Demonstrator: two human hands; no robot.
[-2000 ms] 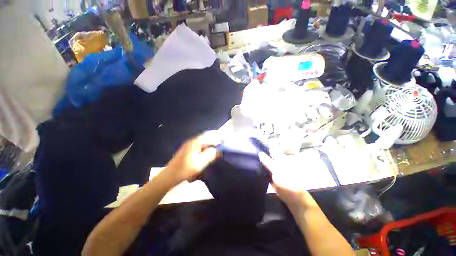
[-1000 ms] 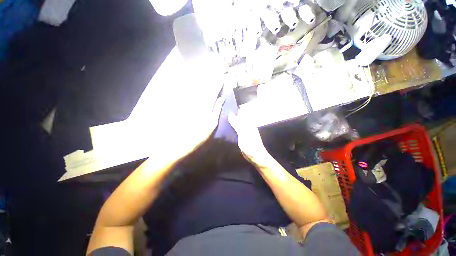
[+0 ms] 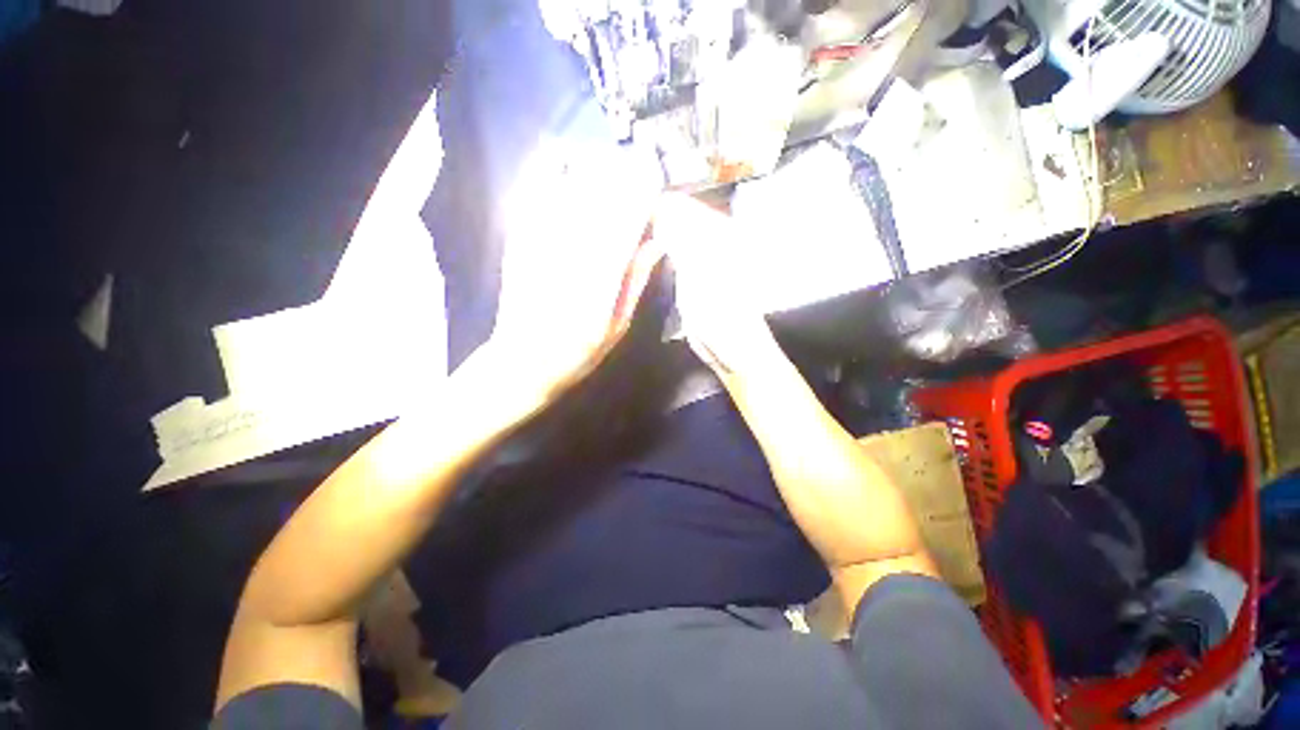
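Note:
A dark garment piece (image 3: pixel 478 186) lies along the left side of the overlock machine (image 3: pixel 684 86), bluish under the lamp, and dark cloth (image 3: pixel 627 499) also hangs into my lap. My left hand (image 3: pixel 570 271) lies nearly flat at the machine's front, bleached by glare. My right hand (image 3: pixel 706 278) is close beside it, its fingertips at the machine's front edge. The cloth at the fingertips is mostly hidden by the hands and the glare, so their grip cannot be made out.
A black garment pile (image 3: pixel 186 186) covers the left. Pale paper (image 3: pixel 264 357) lies by it. A dark strip (image 3: pixel 877 214) hangs over the table edge, above a clear plastic bag (image 3: pixel 948 314). A white fan (image 3: pixel 1198 50) stands upper right; a red basket (image 3: pixel 1126 350) holds dark cloth.
The view has tilted down from the cones and control panel to my lap and the basket. Both hands have come together at the machine's front, and dark cloth now lies along its left side.

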